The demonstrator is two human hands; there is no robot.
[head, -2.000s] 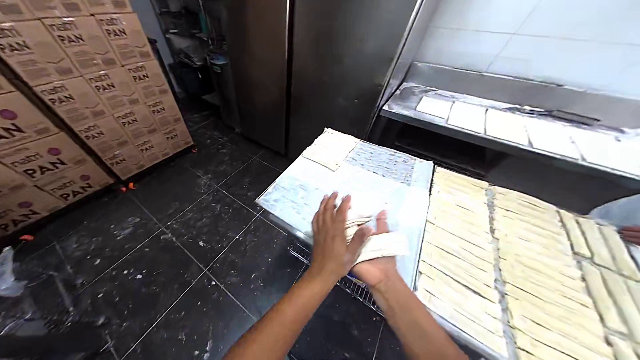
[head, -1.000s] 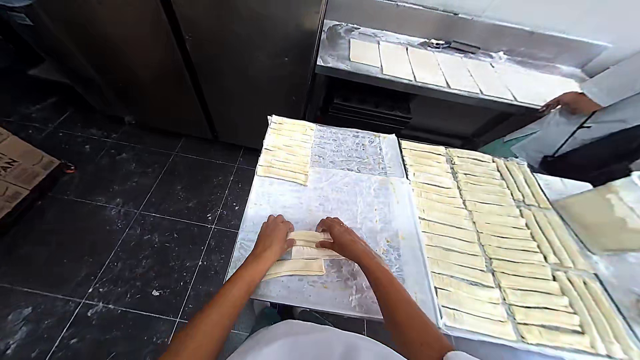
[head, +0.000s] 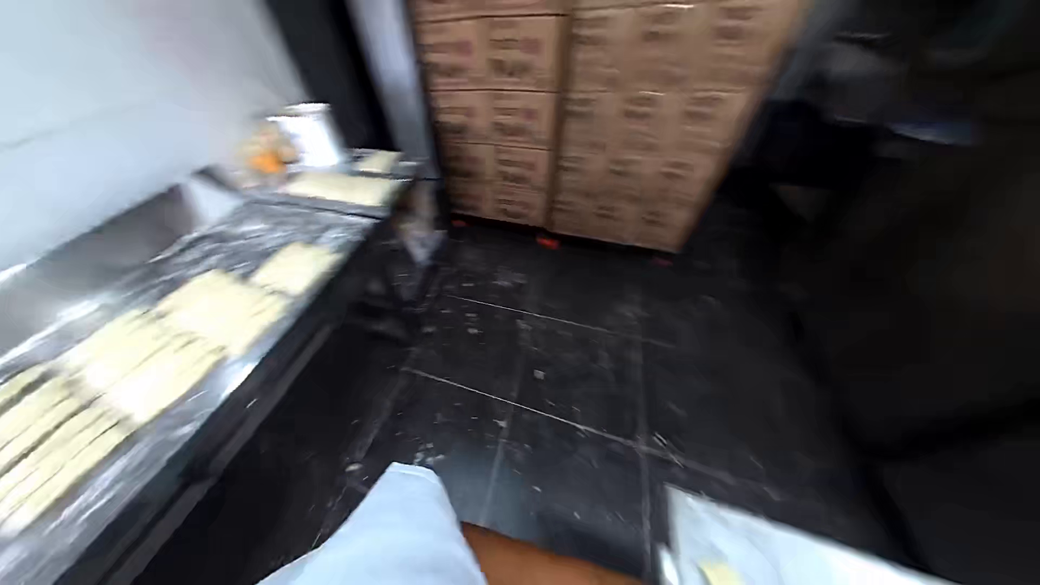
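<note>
Neither of my hands shows; only a white sleeve [head: 398,528] and part of a bare forearm [head: 536,561] reach in at the bottom edge, and what my hands hold is hidden. To the right of the forearm is the corner of a white tray [head: 756,536] with a bit of pale dough [head: 719,573] on it. On the left, a floured steel counter [head: 325,231] bears pale dough strips [head: 73,447] and flat dough pieces [head: 223,309]. The view is blurred by motion.
Stacked cardboard boxes [head: 520,122] stand against the back. Dark floor tiles [head: 520,390] with scattered white bits lie between the counter and the tray. A dark, blurred upright surface [head: 934,284] is at the right. A shiny container [head: 313,138] stands at the counter's far end.
The view has swung strongly away from the tray to a counter and the boxes. My hands, on dough strips over the tray one second ago, are out of view.
</note>
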